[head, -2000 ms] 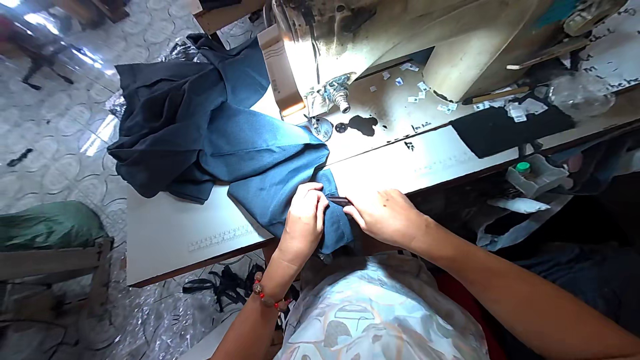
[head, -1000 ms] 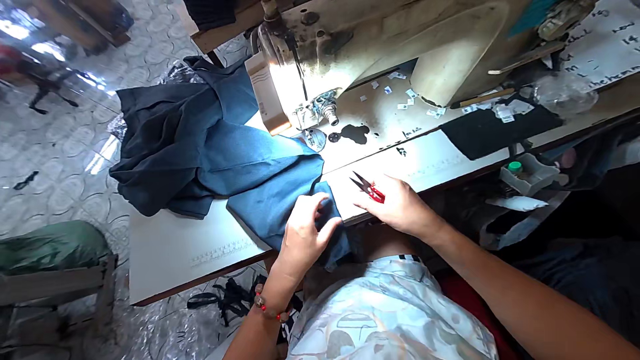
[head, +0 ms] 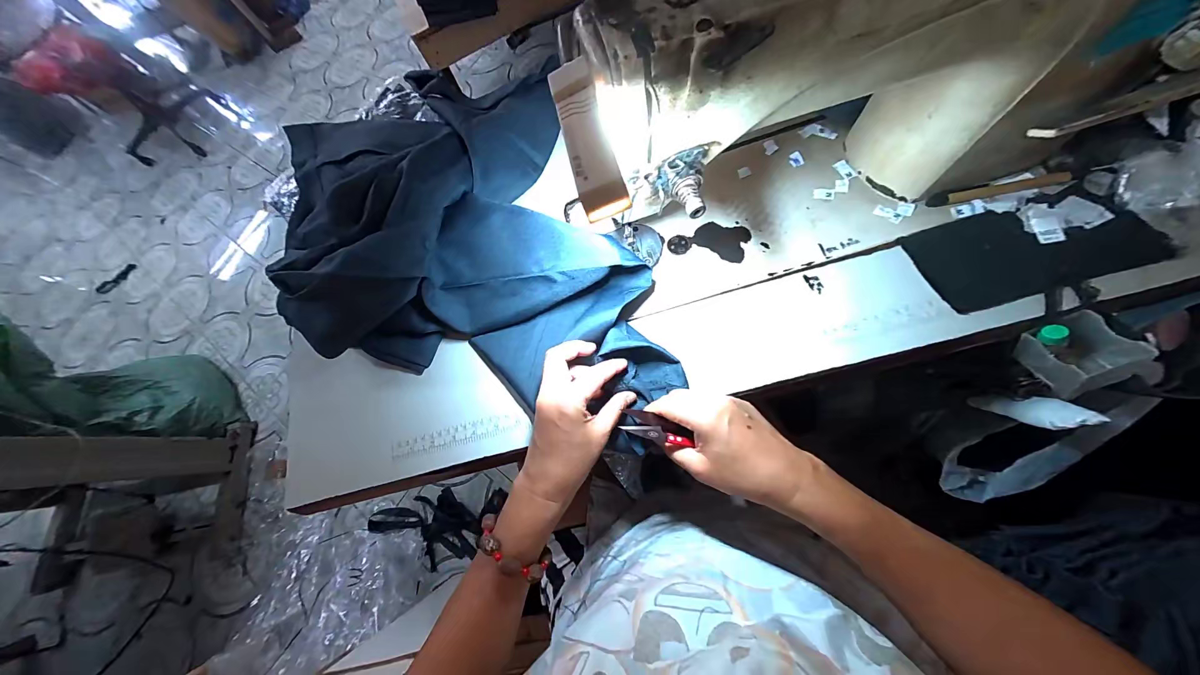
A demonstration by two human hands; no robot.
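Observation:
Dark blue fabric (head: 525, 253) lies in folds over the left part of the sewing table, reaching under the head of the sewing machine (head: 689, 187). My left hand (head: 574, 412) grips the near edge of this fabric between thumb and fingers. Just right of it, my right hand (head: 736, 441) holds small thread snips with a red handle (head: 677, 440). The snips point left, their blades at the fabric edge beside my left thumb. Part of the handle is hidden inside my right hand.
The white table (head: 412, 422) has printed ruler marks. A cardboard piece (head: 587, 141) stands by the machine head. Small labels, black fabric (head: 1031, 253) and a wooden-handled tool (head: 1008, 189) lie to the right. A grey tray (head: 1087, 361) with a green-capped container hangs near the table's edge.
A second ago the red snips were held apart from the fabric, right of my left hand; now their blades are at its edge. My left fingers have closed on the cloth.

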